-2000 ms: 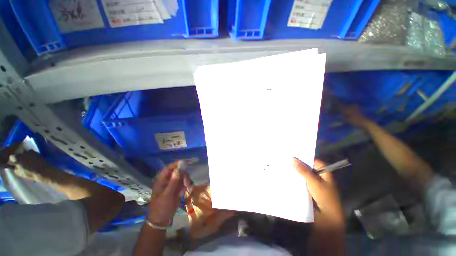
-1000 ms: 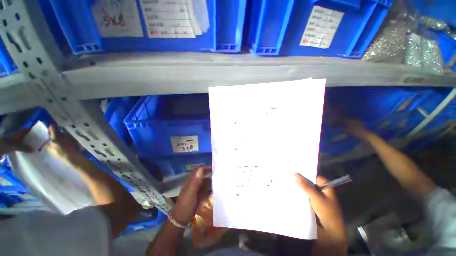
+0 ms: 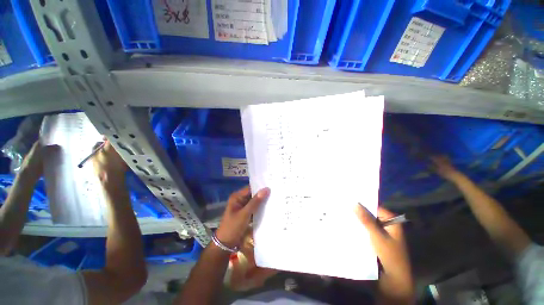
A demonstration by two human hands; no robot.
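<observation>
The white list sheets [image 3: 319,179], at least two overlapping, stand upright in the centre, with faint printed rows and bright overexposed areas. My left hand [image 3: 241,211], with a bracelet at the wrist, grips their left edge, thumb in front. My right hand [image 3: 385,235] grips the lower right edge, thumb in front. A thin pen [image 3: 395,220] sticks out to the right from my right hand. The fingers behind the paper are hidden.
Blue bins with labels [image 3: 241,18] sit on the grey shelf beam [image 3: 197,89]. A slotted upright [image 3: 128,140] slants down at left. Beyond it, a person holds a sheet [image 3: 74,179] and pen. Another person's arm [image 3: 477,196] reaches toward lower bins at right. Bagged parts [image 3: 492,65] lie upper right.
My left hand has moved up and right onto the sheets' left edge. The view has shifted left. The left neighbour's sheet is now raised, with a pen showing.
</observation>
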